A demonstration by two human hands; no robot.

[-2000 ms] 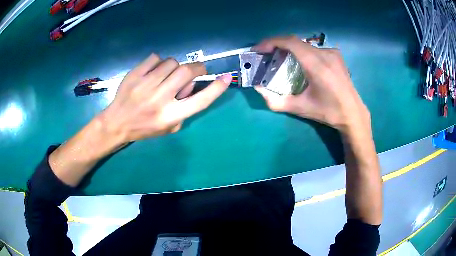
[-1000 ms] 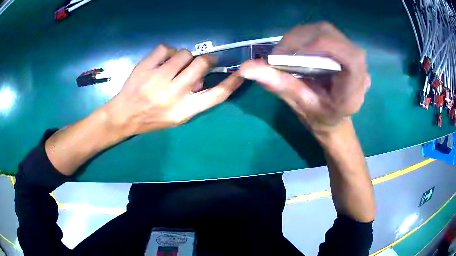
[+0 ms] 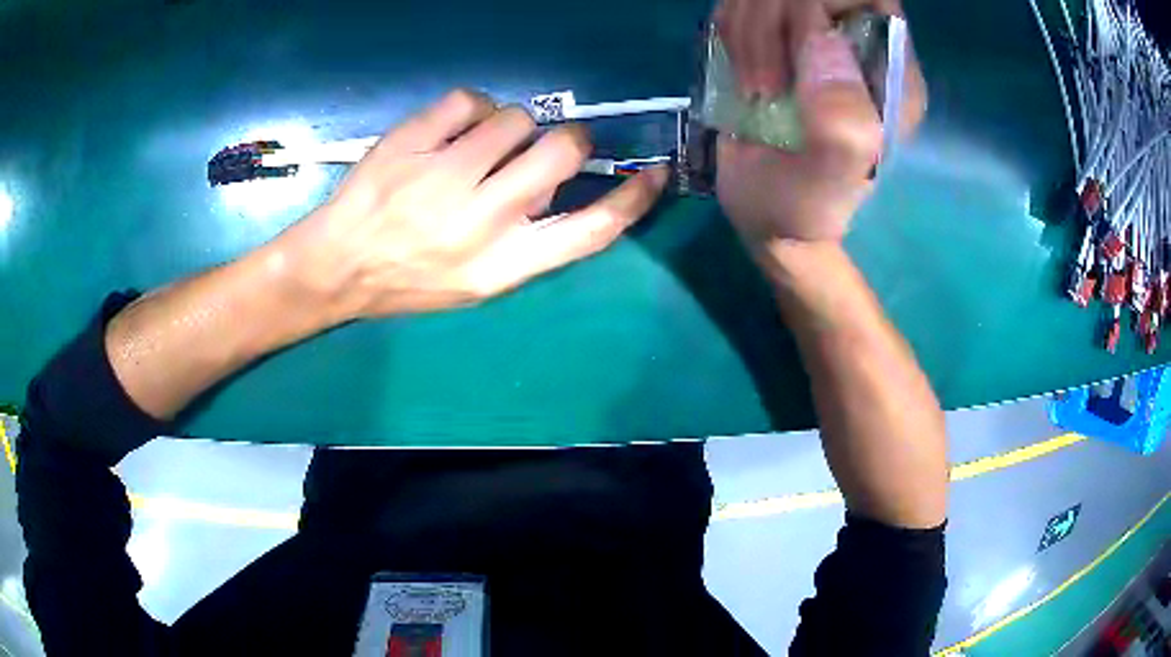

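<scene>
A wire harness with a white sleeved cable (image 3: 340,152) lies across the mat. Its red and dark connector (image 3: 253,163) is at the left end, and a small printed label (image 3: 554,105) is on the upper leg. My left hand (image 3: 450,218) holds the lower leg, its index fingertip at thin coloured wires beside the metal block (image 3: 695,157). My right hand (image 3: 803,141), blurred, grips a flat metal bar (image 3: 749,105) raised at the block's right side. The hand and bar hide much of the block and the harness's right end.
A large bundle of white cables with red ends (image 3: 1115,257) lies at the table's right side. The green table's near edge (image 3: 514,445) curves in front of my body. A blue stool (image 3: 1120,408) stands on the floor at the right.
My right hand has moved up and turned, so the bar's broad face shows. My left hand, the block and the harness sit slightly further right in the picture. The view has shifted.
</scene>
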